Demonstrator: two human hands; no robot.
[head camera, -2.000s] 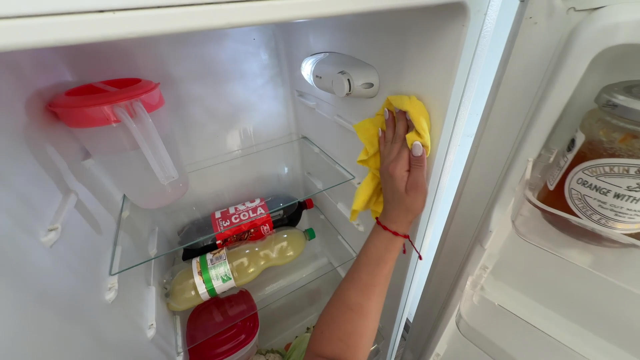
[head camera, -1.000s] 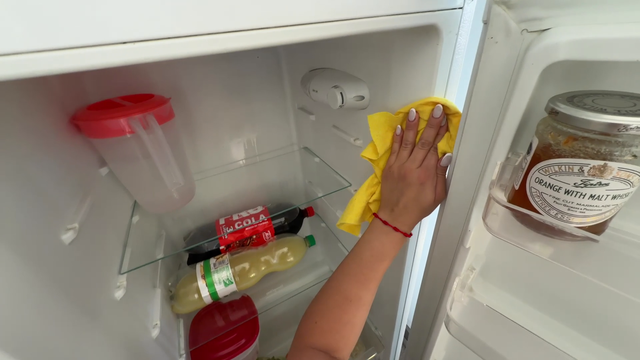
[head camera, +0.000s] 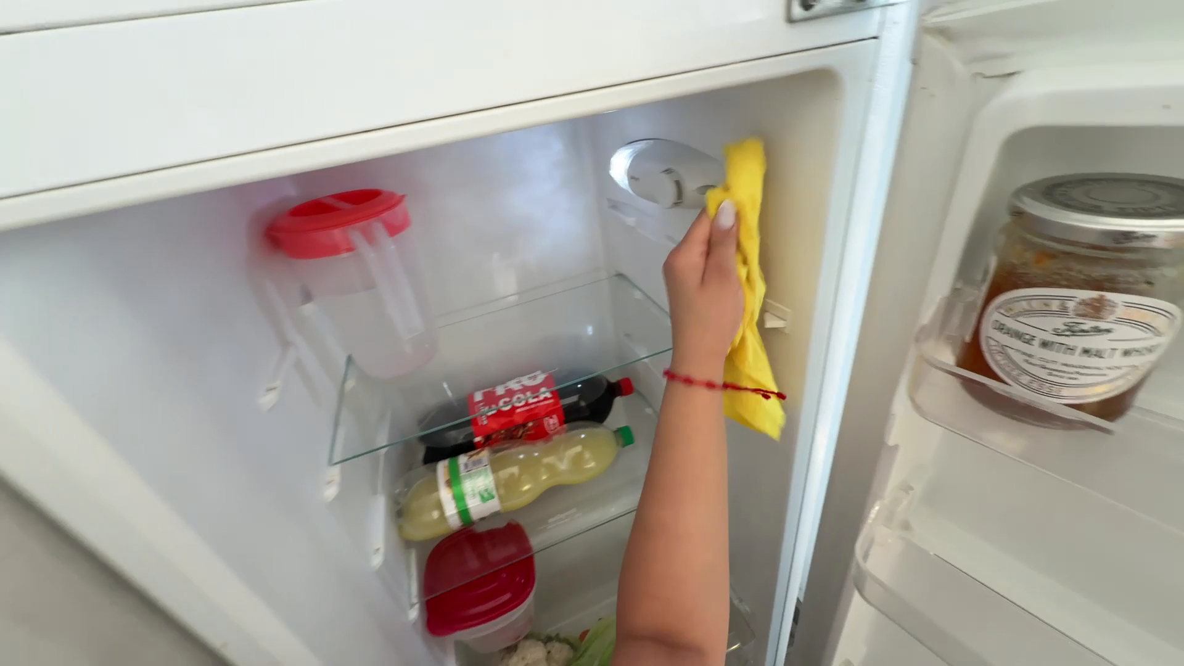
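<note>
My right hand (head camera: 708, 291), with a red string bracelet at the wrist, grips a yellow cloth (head camera: 754, 370) inside the open fridge. The cloth hangs bunched beside the right inner wall (head camera: 809, 213), below and right of the lamp and thermostat housing (head camera: 664, 174). The thumb lies on the cloth; the other fingers are mostly hidden. To the left, a clear plastic pitcher with a red lid (head camera: 338, 222) stands on the glass shelf (head camera: 499, 402). My left hand is out of view.
A cola bottle (head camera: 518, 412) and a bottle of pale yellow drink (head camera: 555, 465) lie on the shelf below. Lower are a red-lidded plastic container (head camera: 481, 578) and a cauliflower (head camera: 536, 652). The open door at right holds a glass jar of marmalade (head camera: 1078, 305) in its bin.
My right hand has gone from lying flat on the cloth against the right wall to gripping it bunched, farther left near the thermostat housing. The view has shifted.
</note>
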